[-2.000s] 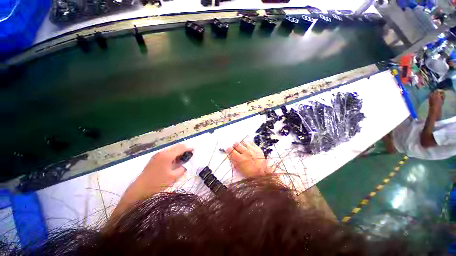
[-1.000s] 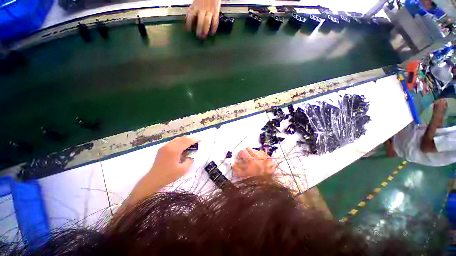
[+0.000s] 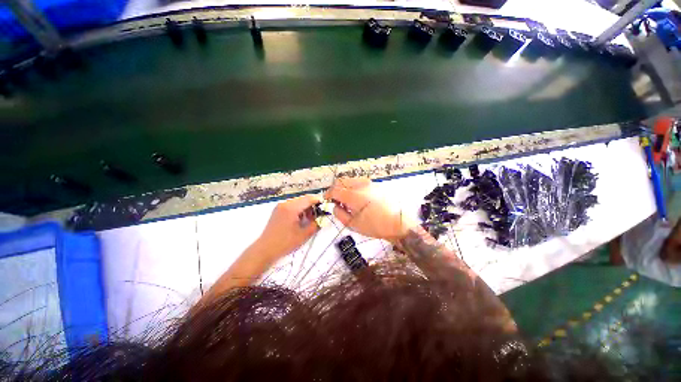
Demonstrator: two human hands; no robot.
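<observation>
My left hand [image 3: 290,224] holds a small black housing [image 3: 309,214] over the white tabletop, near the belt edge rail. My right hand [image 3: 364,207] meets it from the right, its fingertips at the housing. A pale spot shows between the fingers; I cannot tell if it is a finger cot or a part. Whether my right fingers hold a loose part is hidden. A row of joined black housings [image 3: 349,251] lies on the table below my hands, its near end hidden by hair.
A heap of small black parts [image 3: 440,207] lies at right beside a clear plastic bag [image 3: 549,201]. Beyond the pale belt edge rail [image 3: 299,186] runs the green conveyor belt [image 3: 299,97], with black pieces [image 3: 377,33] along its far side. A blue bin [image 3: 81,287] stands at left.
My right hand has moved from beside the heap to my left hand and the housing. The other person's hand over the belt is gone. The view has shifted, so the scene sits further right.
</observation>
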